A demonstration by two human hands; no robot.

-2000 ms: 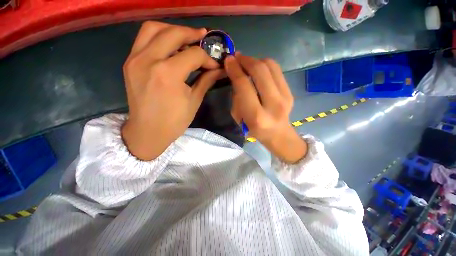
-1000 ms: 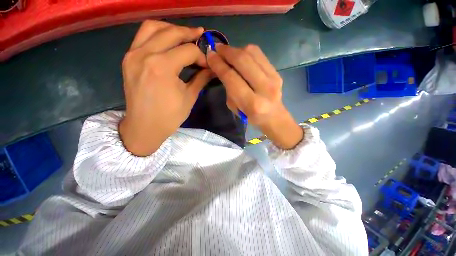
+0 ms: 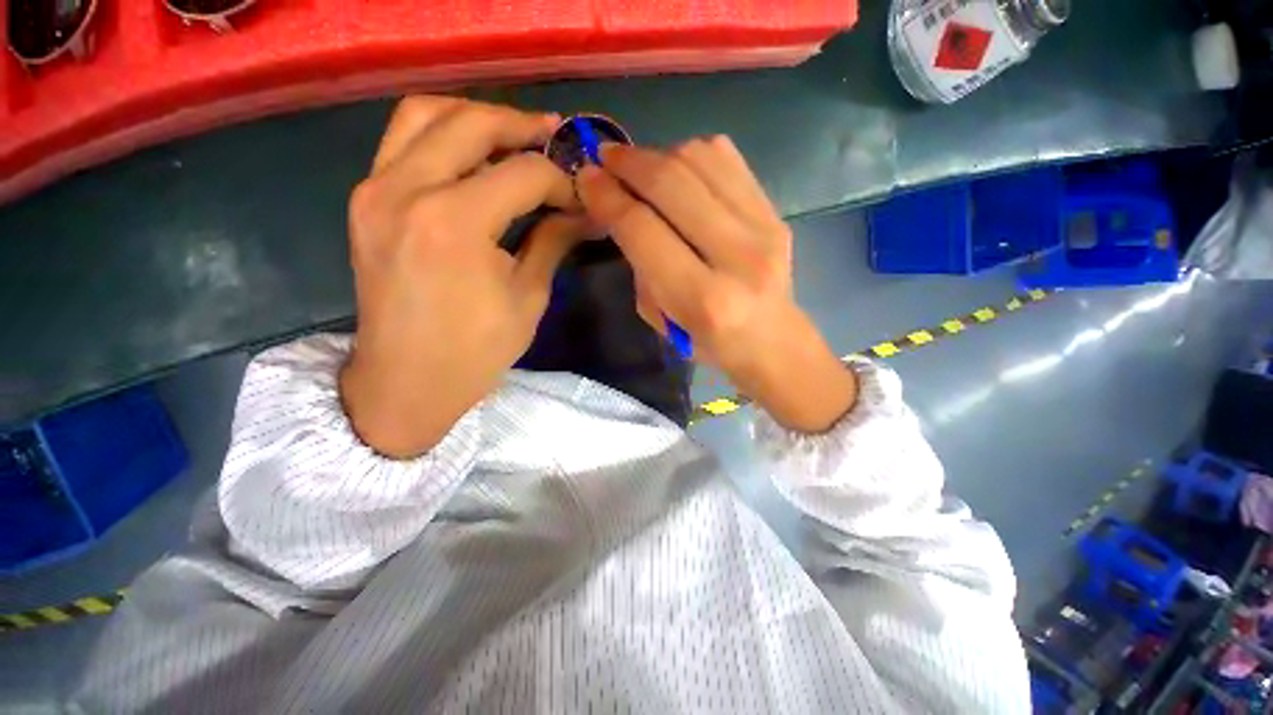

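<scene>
My left hand holds a small round electronic unit by its rim, between thumb and fingers, near the bench edge. The unit is dark inside with a thin metallic rim. My right hand grips a slim bright-blue tool. One blue end lies over the unit's opening; the other end shows below my palm. The right fingertips touch or nearly touch the unit and cover part of it. The exact tip of the tool cannot be made out.
A red foam tray with dark round units lies at the far left. A clear bottle with a red diamond label and a small white round thing stand far right. Blue bins are below the dark green bench.
The blue end was at the unit's right inner rim and now lies across its top, with my right hand shifted left. The whole view has shifted slightly, showing more of the tray.
</scene>
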